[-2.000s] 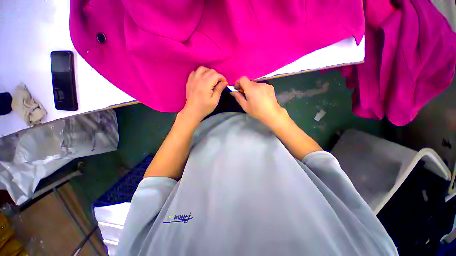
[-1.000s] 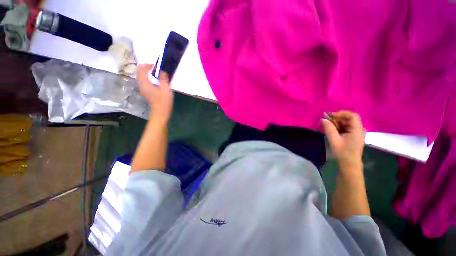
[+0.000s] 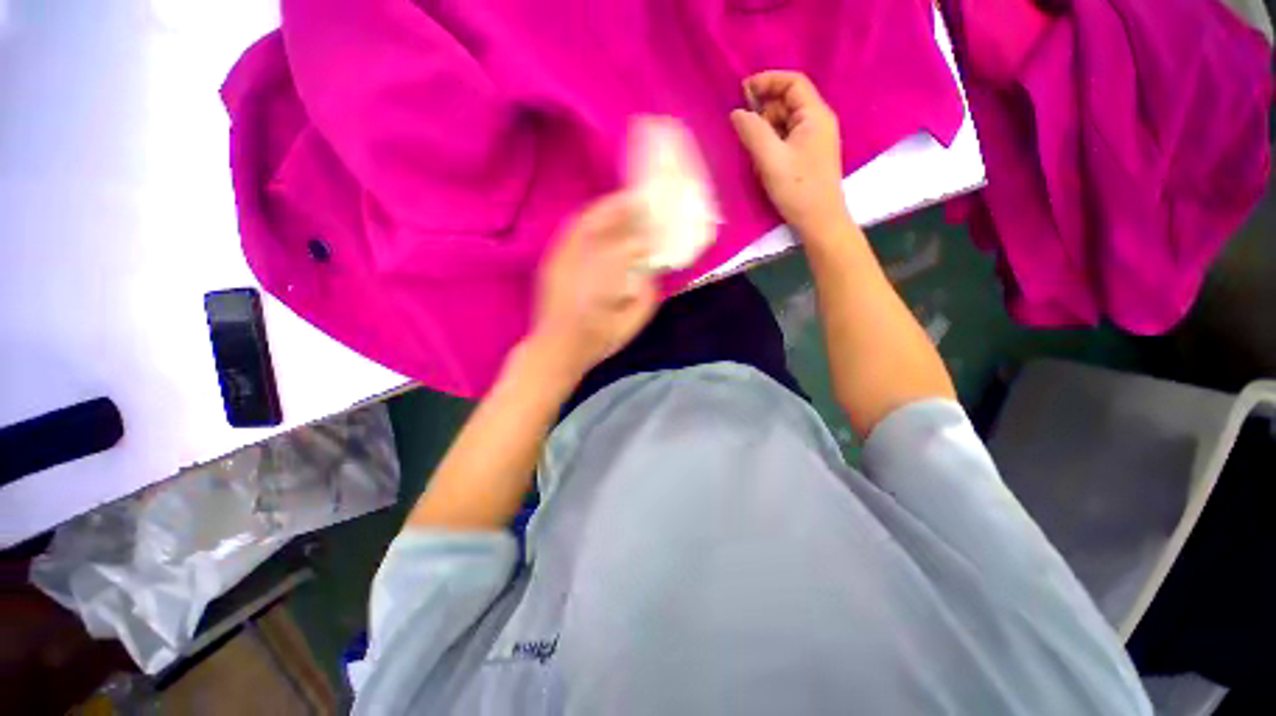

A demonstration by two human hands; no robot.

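Note:
A bright pink jacket [image 3: 462, 210] lies spread over the white-topped table, with a dark round button [image 3: 319, 251] at its left. My left hand [image 3: 602, 273] is blurred and holds a crumpled cream cloth wad [image 3: 672, 193] over the jacket's near edge. My right hand [image 3: 798, 140] is at the right part of the jacket, fingers curled around a small metal tool [image 3: 753, 98], probably thread snips, mostly hidden by the fingers.
A black phone [image 3: 244, 357] lies on the table [image 3: 126, 182] at the left. A dark cylinder [image 3: 56, 441] lies at the far left. Clear plastic [image 3: 168, 567] hangs below the table's front edge. More pink garments [image 3: 1119, 168] hang at the right, above a pale bin [image 3: 1106, 462].
My left hand has moved from beside the phone to over the jacket, now with the cream wad. The wad is gone from the table. My right hand has moved further onto the jacket.

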